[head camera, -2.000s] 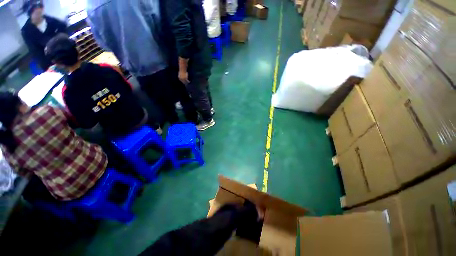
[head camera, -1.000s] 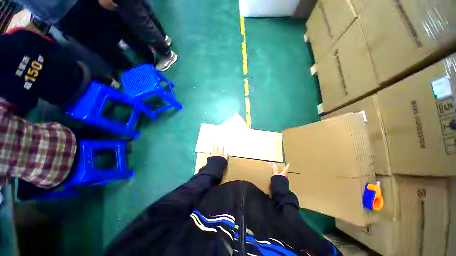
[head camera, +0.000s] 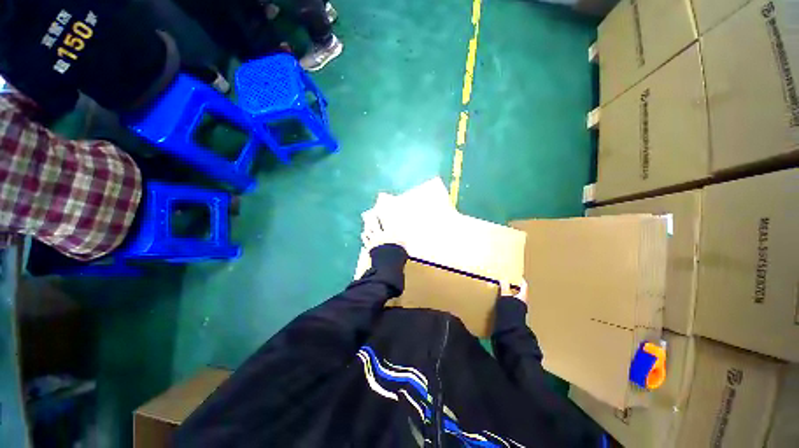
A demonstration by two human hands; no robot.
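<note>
The carton being made up is at my legs, with its brown flaps folded over the end and washed out by bright light. A dark gap runs between the pale far panel and the brown near panel. My left hand lies on the carton's left edge, blurred against the bright card. My right hand is at the right end of the dark gap, gripping the carton edge. The blue and orange tape dispenser lies on the leaning flat carton blanks, away from my hands.
Large printed cartons are stacked along the right. Blue stools and seated people are on the left. A person's shoe shows at the top. Another brown carton is at the lower left. A yellow line crosses the green floor.
Since one second ago, the view has shifted and the far flaps have moved slightly. Both hands remain at the carton. Two seconds ago one arm reached into the opened carton.
</note>
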